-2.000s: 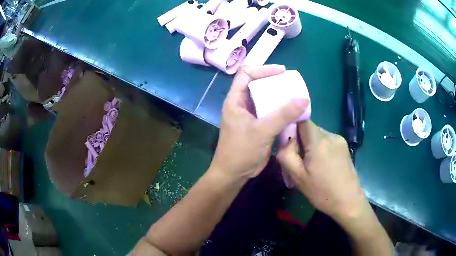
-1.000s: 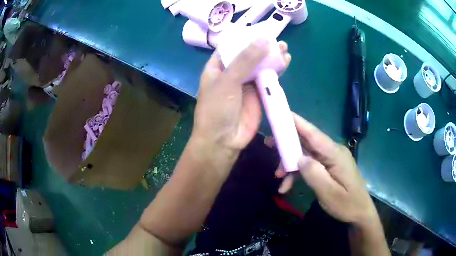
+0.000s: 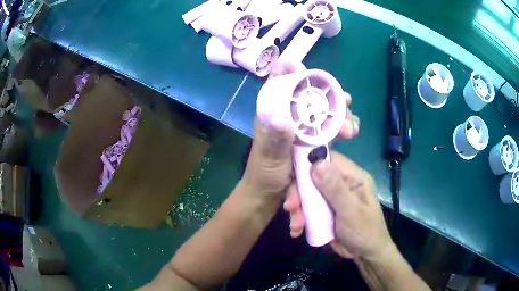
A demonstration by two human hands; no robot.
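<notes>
A pink fan body (image 3: 312,108) is held up in front of me, its spoked grille facing me and its handle pointing down. The dark oval switch opening shows just below the head. My left hand (image 3: 273,150) grips the head from behind and the left side. My right hand (image 3: 347,199) is closed around the handle, its thumb beside the switch opening. Parts of the fingers of both hands are hidden behind the fan body.
Several pink fan bodies (image 3: 250,34) are piled at the back of the green bench (image 3: 142,42). A black electric screwdriver (image 3: 398,99) lies at right, beside several white fan ducts (image 3: 436,84). Open cartons (image 3: 165,165) with pink parts stand at left.
The fan body has turned so its spoked grille and switch opening face me. My right hand has moved from the handle's lower end up around the handle.
</notes>
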